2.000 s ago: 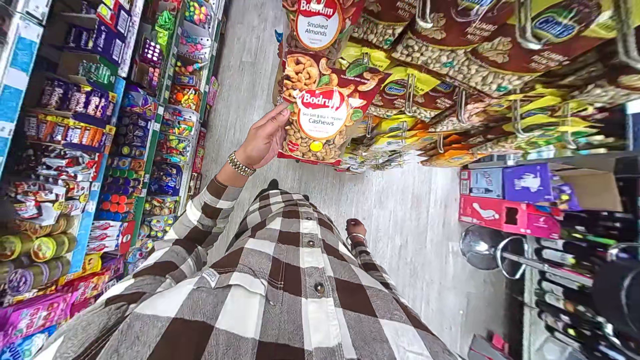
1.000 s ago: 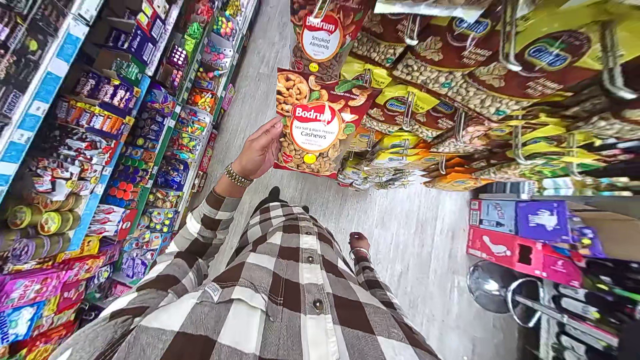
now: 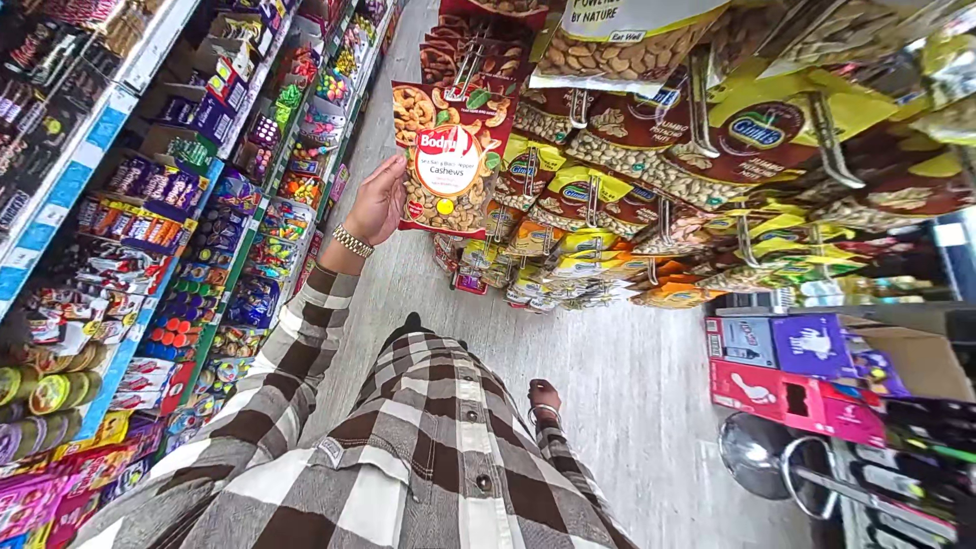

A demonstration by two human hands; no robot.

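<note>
My left hand (image 3: 378, 200), with a metal watch on the wrist, pinches the left edge of a red Bodrum bag of cashews (image 3: 450, 164). The bag's printed front faces me, in front of other hanging nut bags. Just above it, a metal display hook (image 3: 469, 65) sticks out before more dark red bags. My right hand (image 3: 544, 395) hangs low at my right side with a bracelet on the wrist. It looks loosely curled, and nothing shows in it, though its palm side is hidden.
Hooks with bags of pistachios (image 3: 633, 122) and other nuts fill the upper right. Shelves of chocolate bars and sweets (image 3: 164, 183) run along the left. Cardboard boxes (image 3: 762, 393), a round metal object (image 3: 755, 455) and dark bottles stand at the lower right. Grey wood-look floor (image 3: 633, 404) lies between.
The cashew bag, in my left hand throughout, now hangs further from the bags above, with a hook and darker bags showing behind it. My right hand remains low at my side.
</note>
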